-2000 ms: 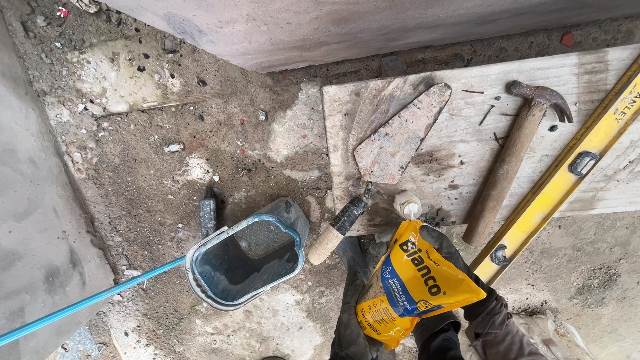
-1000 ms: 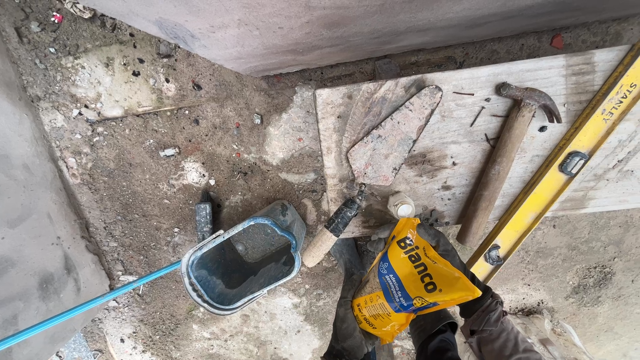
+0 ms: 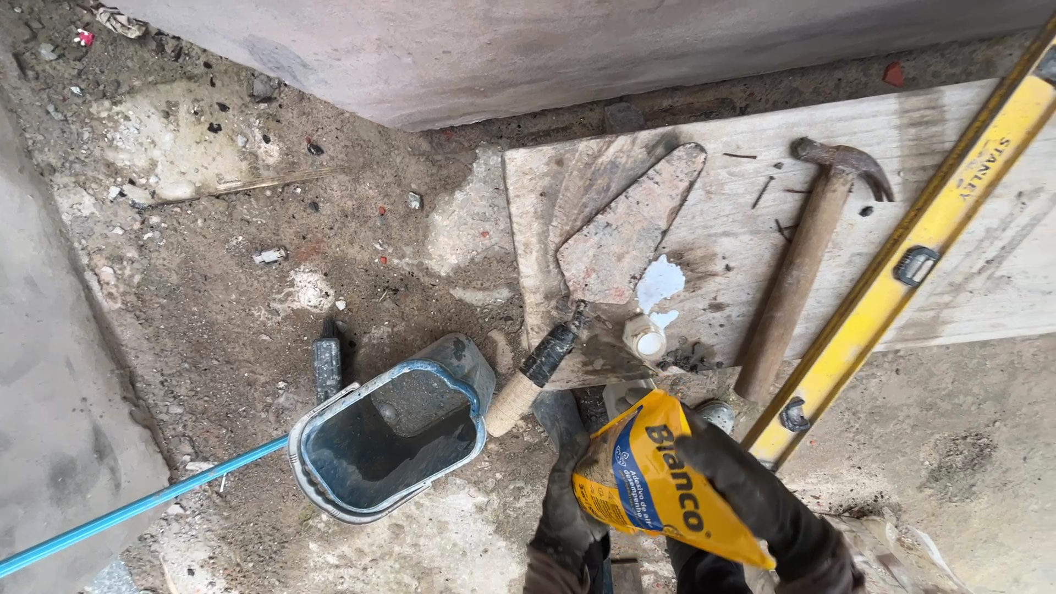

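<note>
Between my two gloved hands is a yellow Bianco adhesive pouch [image 3: 660, 478], held tilted at bottom centre. My left hand [image 3: 565, 495] supports its left side; my right hand [image 3: 726, 470] grips its right side. Just above the pouch a small white container [image 3: 644, 337] stands at the edge of a wooden board [image 3: 932, 305], with a white liquid spill [image 3: 659, 283] beside it. A pointed masonry trowel [image 3: 631, 227] lies on the board, its wooden handle over the edge. To its right are a claw hammer [image 3: 800, 272] and a yellow Stanley spirit level [image 3: 916, 264].
A bucket [image 3: 388, 437] of dark water stands left of my hands. Behind it lies a small dark block-like tool [image 3: 327, 367], and a blue rod [image 3: 148, 503] runs to the lower left. Plastered walls [image 3: 511, 58] border the rubble-strewn ground. Loose nails [image 3: 763, 191] lie near the hammer.
The pouch has come away from the small white container, towards me, and has turned. White liquid now lies on the board beside the trowel blade, where none showed before.
</note>
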